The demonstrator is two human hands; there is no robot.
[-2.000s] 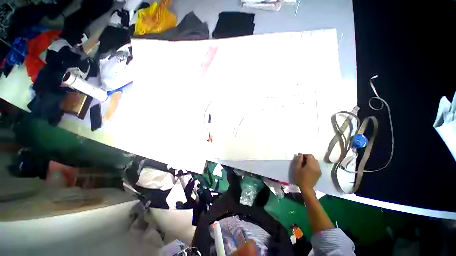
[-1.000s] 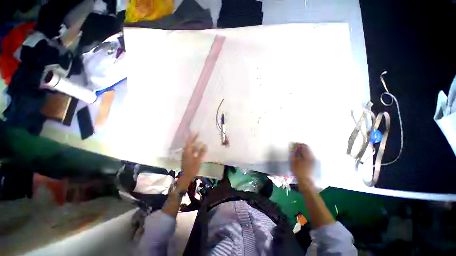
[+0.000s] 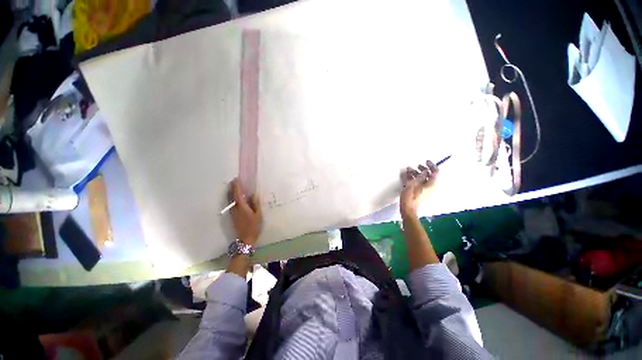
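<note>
A large white pattern paper (image 3: 176,140) covers the table, with faint pencil lines near its front edge. A long pattern ruler (image 3: 250,105), pink on the paper, lies nearly straight away from me. My left hand (image 3: 245,214) is on the ruler's near end, with a short white stick (image 3: 227,207) between its fingers. My right hand (image 3: 417,184) is above the paper's front right part, palm partly up, and holds a thin dark pen (image 3: 443,160) that points up and right.
A looped tape measure (image 3: 516,133) lies at the paper's right end, with a pale cord (image 3: 536,126) on black fabric (image 3: 556,84). Folded white paper (image 3: 604,77) is at far right. At left are a dark phone (image 3: 79,242), a wooden strip (image 3: 100,211), a white cylinder (image 3: 42,200) and a brown box (image 3: 24,234).
My left hand has come in and now rests on the ruler, which lies straighter. The pen has gone from the paper into my right hand. The view has turned, tilting the table.
</note>
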